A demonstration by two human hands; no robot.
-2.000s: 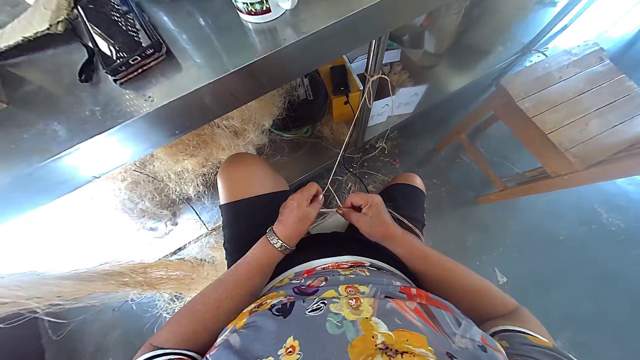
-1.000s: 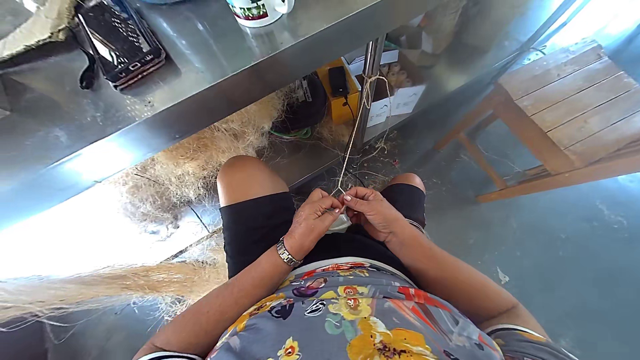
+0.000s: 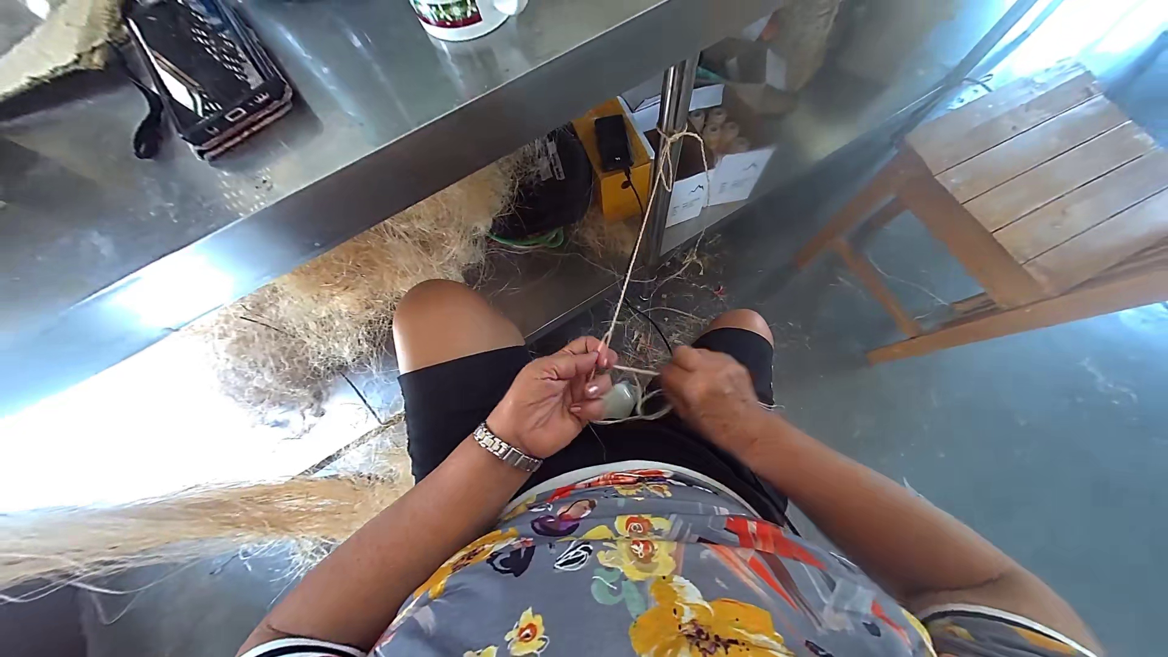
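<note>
A pale cord (image 3: 631,265) is tied round a steel table leg (image 3: 673,109) and runs taut down to my lap. My left hand (image 3: 557,392), with a metal watch on its wrist, pinches the cord between thumb and fingertips. My right hand (image 3: 710,388), slightly blurred, is closed on a strand that leads from the left fingertips. Loops of cord lie between the hands, beside a small pale rounded object (image 3: 620,400) on my lap that I cannot identify.
A steel table (image 3: 365,173) holds a phone-like device (image 3: 214,82) and a mug (image 3: 461,16). Beneath are loose fibres (image 3: 365,274), a yellow box (image 3: 620,160) and a white carton (image 3: 739,173). A wooden stool (image 3: 1049,173) stands at right. A fibre bundle (image 3: 201,520) lies lower left.
My hands were close together at the cord one second ago; the right hand has moved away to the right, with a strand now stretched between them.
</note>
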